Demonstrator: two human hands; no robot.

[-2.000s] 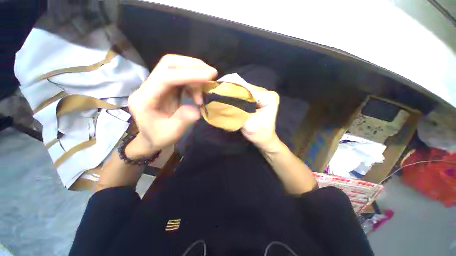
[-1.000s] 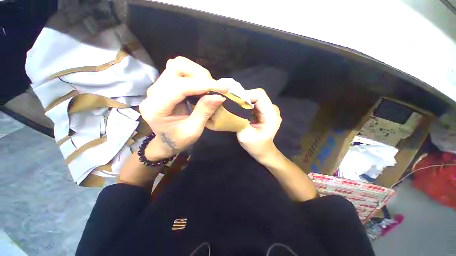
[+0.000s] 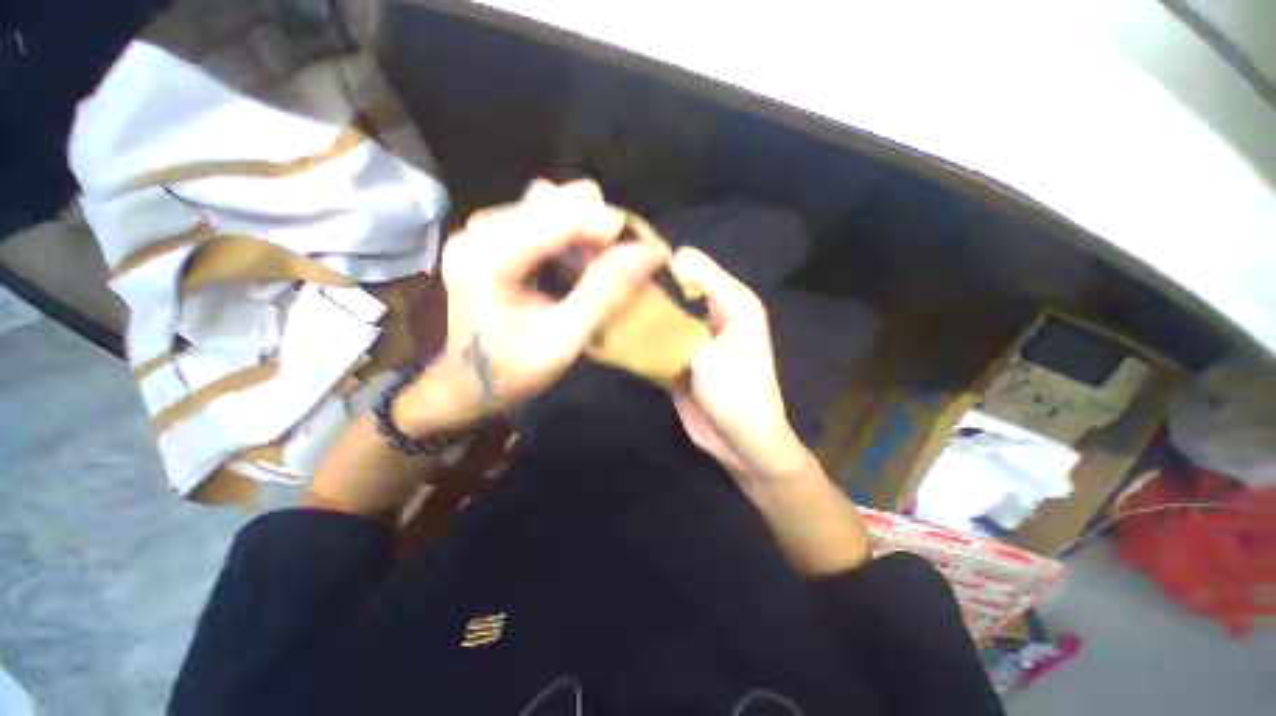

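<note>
A small tan pocket or flap piece (image 3: 651, 333) is held between my two hands above my dark-clothed lap. My left hand (image 3: 539, 287) grips its left and upper edge between thumb and fingers; a beaded bracelet is on that wrist. My right hand (image 3: 735, 350) holds its right end with bent fingers. A little dark navy shows at the piece's upper right, by the right fingers. The hands are slightly blurred. I cannot tell whether a tool is in the right fingertips.
The white table (image 3: 896, 98) curves across the top. White fabric with tan strips (image 3: 252, 238) drapes at left. At right are a cardboard box with white scraps (image 3: 996, 469), a red-and-white printed box (image 3: 966, 567) and a red plastic bag (image 3: 1203, 539).
The piece was spread open like a pouch with a navy band, then was folded and pinched; now its tan face shows flatter. My left hand has moved right, closer to my right hand.
</note>
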